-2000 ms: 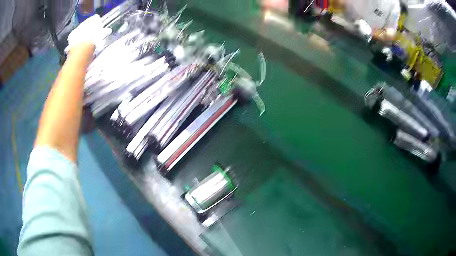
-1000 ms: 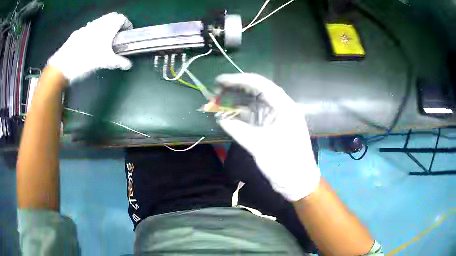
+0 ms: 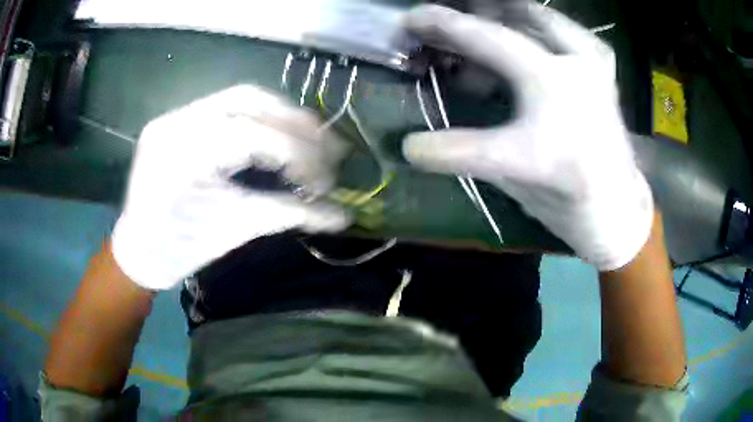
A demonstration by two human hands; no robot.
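Observation:
The long silvery unit (image 3: 248,23) lies across the top of the picture, on the dark green mat. Short white wires (image 3: 307,81) and a yellow-green wire (image 3: 385,185) come from its near edge. My left hand (image 3: 215,185), in a white glove, pinches a small tan-yellow circuit board (image 3: 367,210) near the mat's front edge; fingers hide part of it. My right hand (image 3: 545,124), gloved and blurred, has its fingers over the unit's right end and its thumb well apart below. Two long white wires (image 3: 471,185) hang from that end between thumb and palm.
A yellow pad (image 3: 669,105) in a dark holder lies at the right. A silvery reel (image 3: 15,97) stands at the left edge. A dark flat object (image 3: 737,218) is at the right edge. The bench's front edge runs just above my lap.
My left hand has left the unit's left end and now holds the board, which was in my right hand. My right hand has moved up to the unit's right end.

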